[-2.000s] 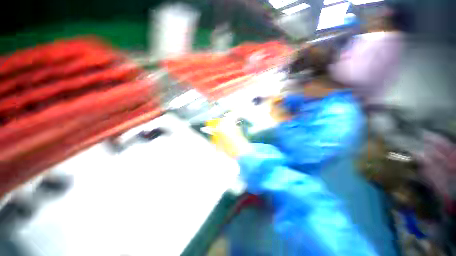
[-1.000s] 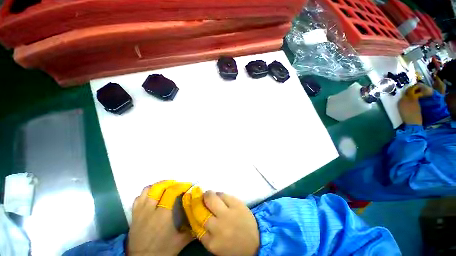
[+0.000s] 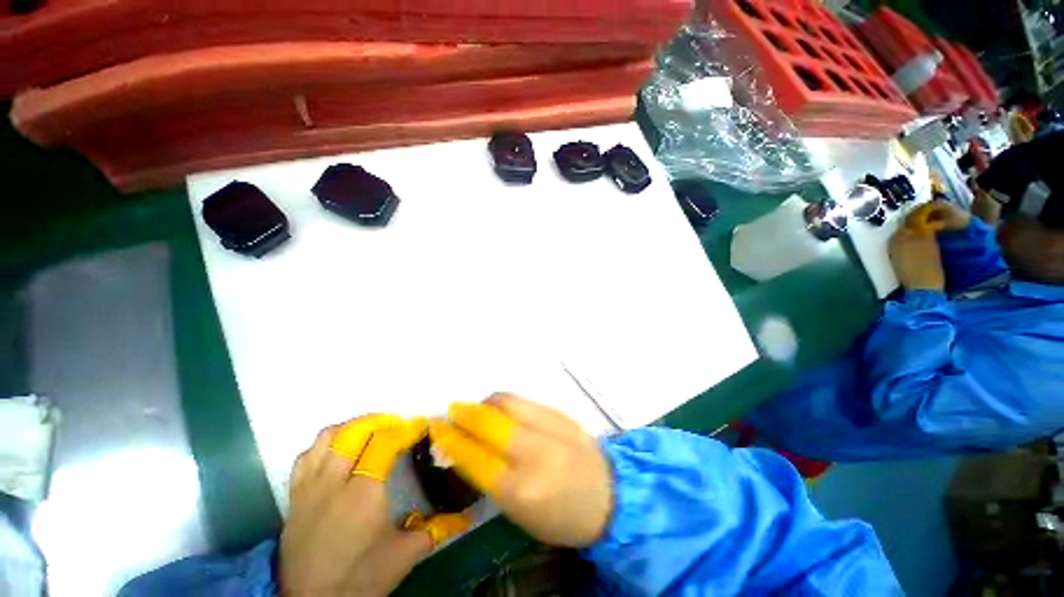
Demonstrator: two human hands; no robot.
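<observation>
My left hand (image 3: 350, 513), with yellow finger cots, holds a black watch-shaped housing (image 3: 441, 480) between thumb and fingers at the mat's near edge. My right hand (image 3: 531, 466), also with yellow cots, lies over the housing's upper right side. A small pale bit shows between its fingertips and the housing; I cannot tell what it is. The housing is partly hidden by the fingers. The white mat (image 3: 467, 292) lies under the hands. A thin pick or tweezers (image 3: 593, 394) lies on it beside my right hand.
Several black housings (image 3: 356, 194) stand along the mat's far edge. Behind are red foam trays (image 3: 350, 93) and a crumpled clear bag (image 3: 723, 128). A white bottle with metal pump (image 3: 776, 237) stands right. A grey plastic sleeve (image 3: 111, 350) lies left. A person in blue (image 3: 933, 350) sits right.
The view has swung from the neighbouring bench down to my own mat, then shifted slightly. Since one second ago, my hands have parted somewhat and more of the held housing shows; my right fingers now lie over it.
</observation>
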